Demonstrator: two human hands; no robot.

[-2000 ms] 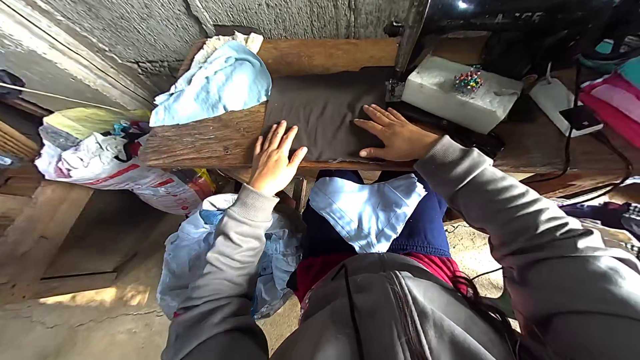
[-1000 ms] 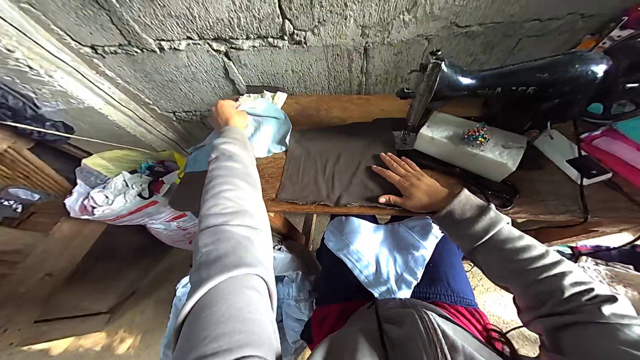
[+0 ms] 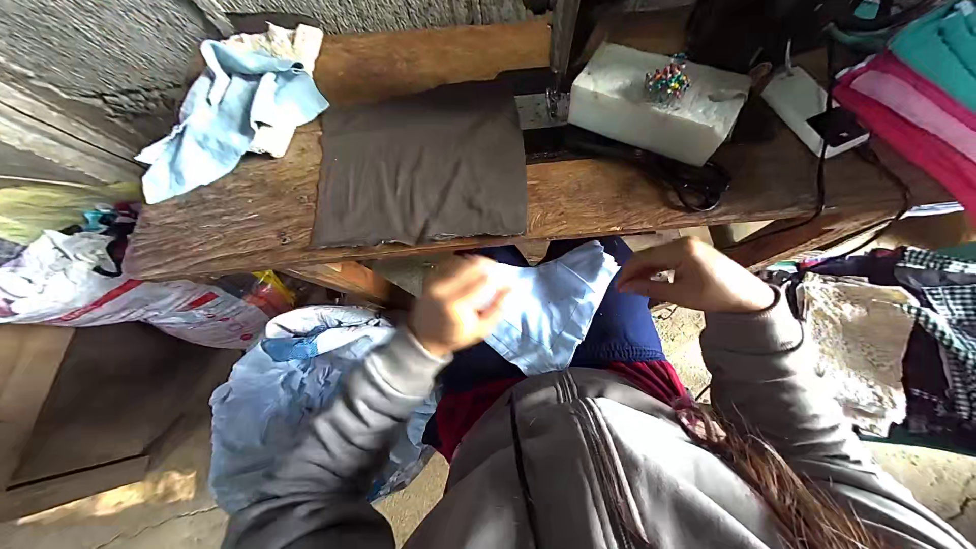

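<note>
A light blue piece of cloth (image 3: 545, 309) lies across my lap. My left hand (image 3: 461, 301), blurred, is over its left edge; whether it grips the cloth cannot be told. By the cloth's upper right corner is my right hand (image 3: 690, 276), fingers bent and thumb apart, with nothing seen in it. A dark brown fabric piece (image 3: 423, 168) lies fairly flat on the wooden table (image 3: 229, 229), its right edge beside the sewing machine's needle area (image 3: 555, 107). Crumpled light blue and cream cloths (image 3: 232, 107) rest at the table's left end.
A white block (image 3: 656, 103) bearing colourful pins (image 3: 669, 78) stands on the machine bed. Black cords (image 3: 698, 187) and a white device (image 3: 812, 110) lie to its right, near folded pink and teal fabric (image 3: 915, 107). Cloth-filled bags (image 3: 183, 309) stand at left; patterned fabrics are at right.
My left hand has left the crumpled cloths at the table's left end and come down to my lap. My right hand has lifted off the brown fabric and moved down beside the lap cloth.
</note>
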